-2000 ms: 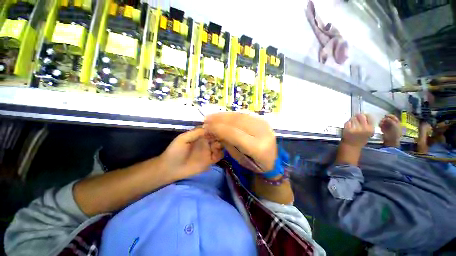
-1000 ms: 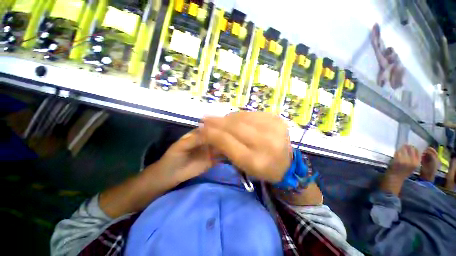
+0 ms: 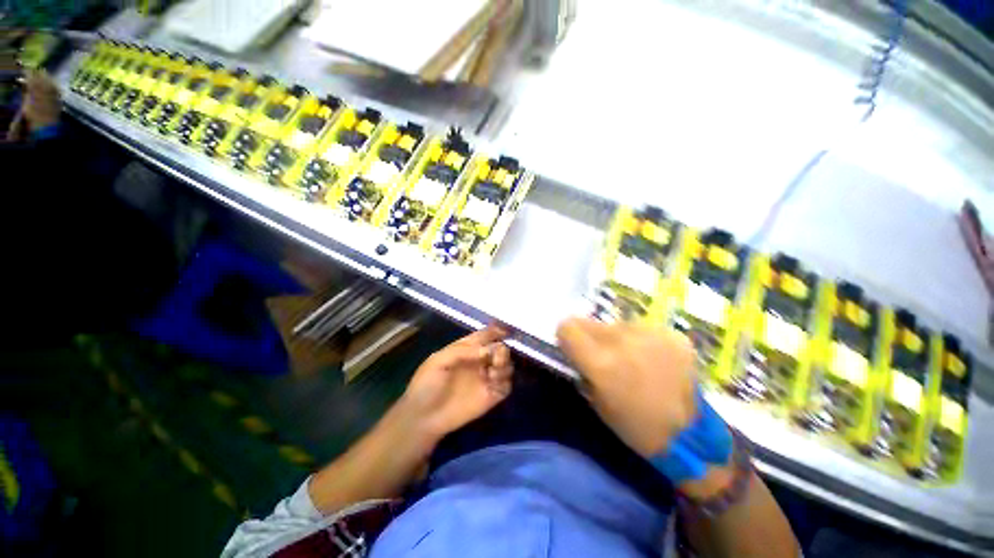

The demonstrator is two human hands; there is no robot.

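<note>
A row of yellow-edged circuit boards (image 3: 703,311) lies on the white bench in front of me and to the right. My right hand (image 3: 638,376), with a blue wrist strap (image 3: 698,441), is blurred over the near end of the leftmost boards of this row. Its fingers are curled, and I cannot tell whether it holds anything. My left hand (image 3: 463,381) is at the bench edge with its fingers loosely curled. No object shows in it. No tweezers can be made out.
Another long row of boards (image 3: 360,153) runs to the far left, with a gap between the rows. The metal bench edge (image 3: 251,218) curves across. White sheets or panels (image 3: 403,33) lie beyond. Another person's hand (image 3: 41,104) is at far left.
The view has swung left, showing the long left row and the gap. My hands, together before, are now apart. My right hand is now over the boards.
</note>
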